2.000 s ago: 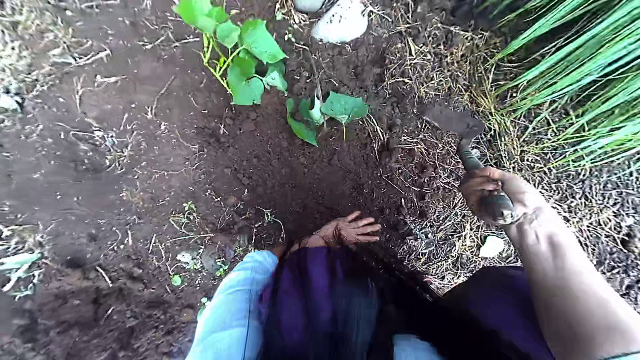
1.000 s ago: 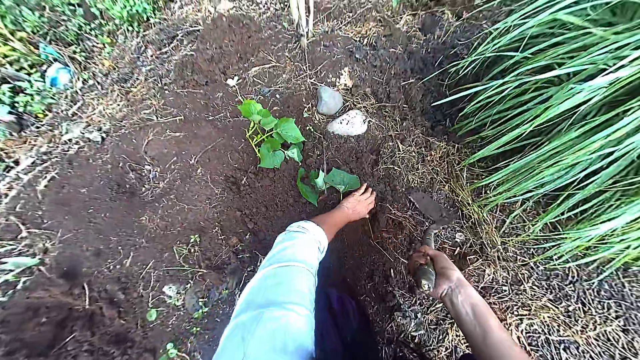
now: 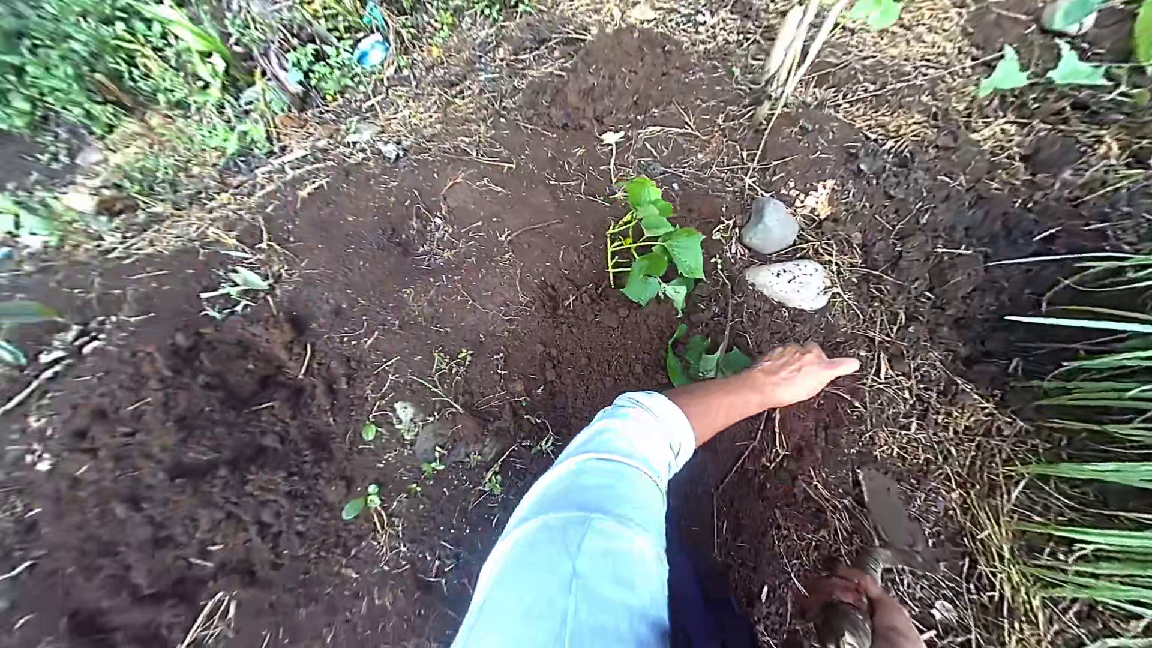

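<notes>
My left hand [image 3: 796, 373] reaches across the dark soil, just right of a low leafy vine shoot [image 3: 704, 362] and below a white speckled stone [image 3: 790, 284]. Its index finger or thumb points right; whether anything is under the palm is hidden. My right hand [image 3: 850, 601], at the bottom edge, is closed around the handle of a hand trowel [image 3: 891, 508], whose flat, soil-coloured blade lies over dry straw. A second green vine cutting [image 3: 655, 247] stands in loose soil above and left of my left hand.
A grey stone [image 3: 769, 226] sits above the speckled one. Long grass blades [image 3: 1102, 472] lean in from the right. Pale stalks [image 3: 796, 49] rise at the top. Green weeds [image 3: 162, 81] with blue litter [image 3: 371, 51] border the upper left.
My left hand has moved from low beside my lap up to the leafy shoot, then to its right. The trowel remains in my right hand. The view has swung left.
</notes>
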